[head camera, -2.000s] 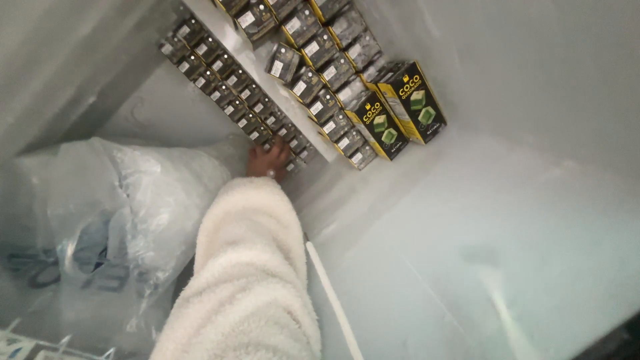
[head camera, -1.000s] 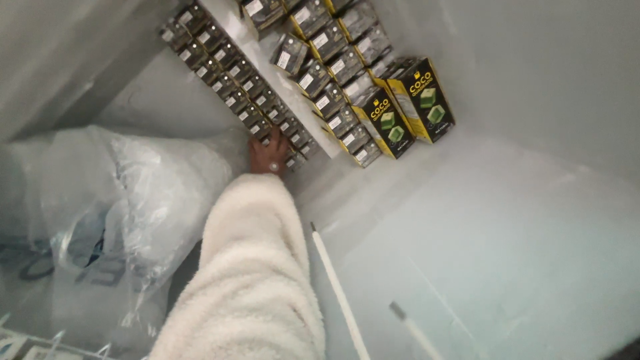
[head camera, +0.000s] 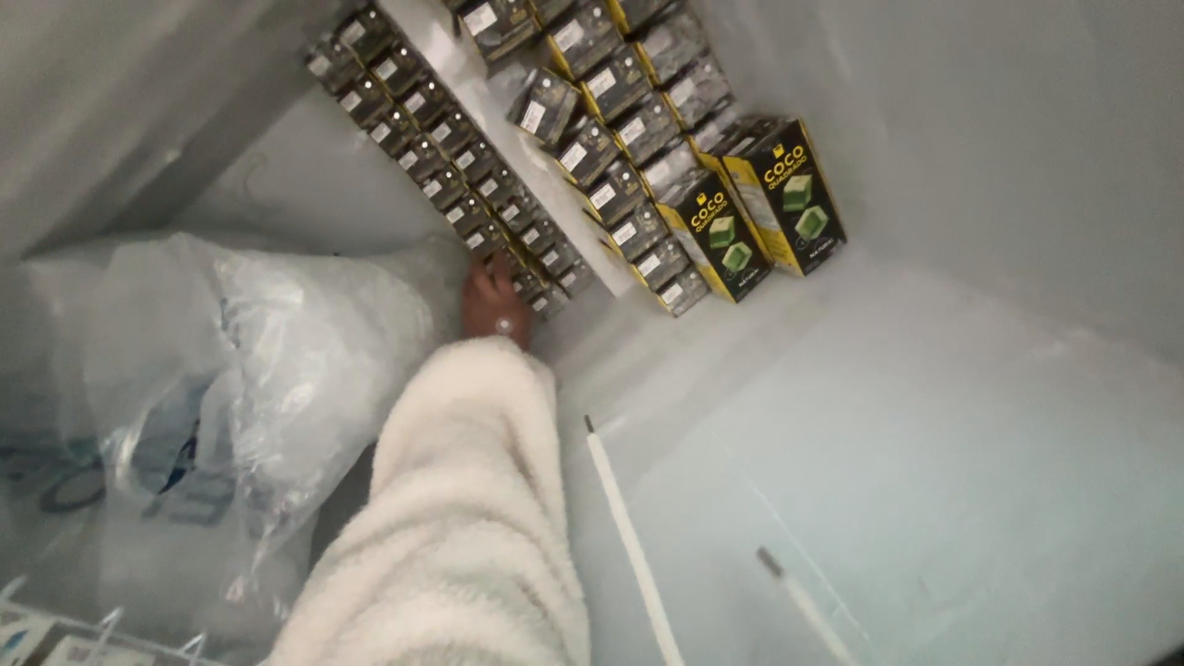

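My left hand [head camera: 497, 301], in a fluffy cream sleeve, reaches to the near end of a narrow block of small dark boxes [head camera: 449, 134]. Its fingertips touch or overlap the last boxes there; whether they grip one cannot be told. A small shiny spot shows near the wrist. Right of a white divider [head camera: 555, 185] are more dark cartons with yellow edges [head camera: 615, 83], one of them tilted [head camera: 544, 106]. Beside them are two black and yellow coconut cartons [head camera: 717, 236] [head camera: 786, 199] with green cubes pictured on their fronts. My right hand is out of view.
A large clear plastic bag [head camera: 277, 370] with blue printing bulges left of my arm. Pale walls [head camera: 999, 111] enclose the space. White wire rack parts [head camera: 106, 624] show at the lower left. Two white cords [head camera: 629, 546] [head camera: 809, 606] with dark tips hang right of my sleeve.
The right-hand cord has swung to the left, closer to the other cord. My left hand stays at the near end of the narrow block of boxes.
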